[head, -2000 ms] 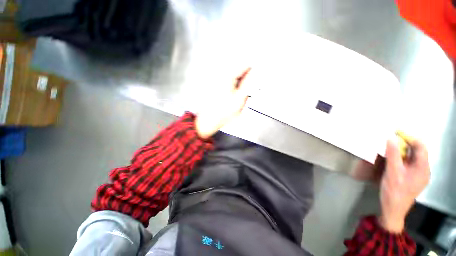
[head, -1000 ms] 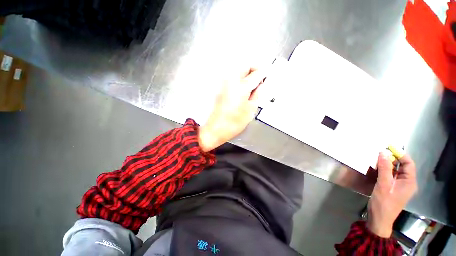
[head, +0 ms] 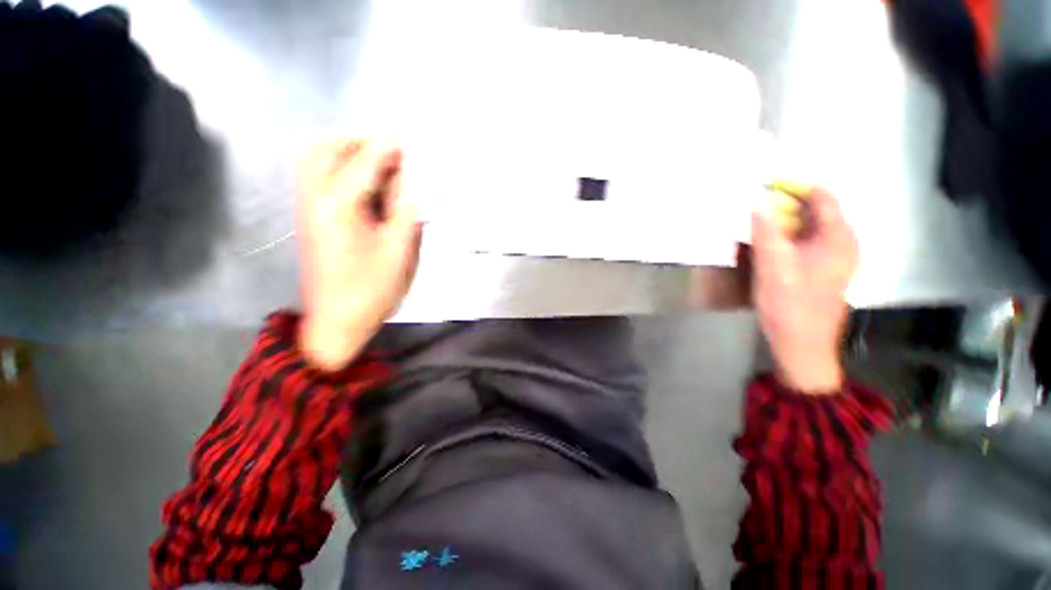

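The white marking template (head: 668, 150) lies flat near the front edge of the metal table. Its small rectangular window shows dark, and glare washes out much of its outline. My left hand (head: 352, 231) is at the template's left end, fingers bent over that edge; glare hides whether it grips it. My right hand (head: 804, 259) is at the template's right end, fingers closed around something small and yellow (head: 791, 205) at the fingertips. A pen shaft cannot be made out in the blur.
A thick black stack (head: 92, 150) stands on the table (head: 265, 248) at the left. Black pieces (head: 951, 104) lie at the upper right by a bit of orange-red material (head: 985, 25). A metal rack (head: 985, 357) is below right, and a cardboard box (head: 23, 403) at the lower left.
The view has turned, so the template and table edge now look nearly level and sit further left. Both hands remain at the template's ends.
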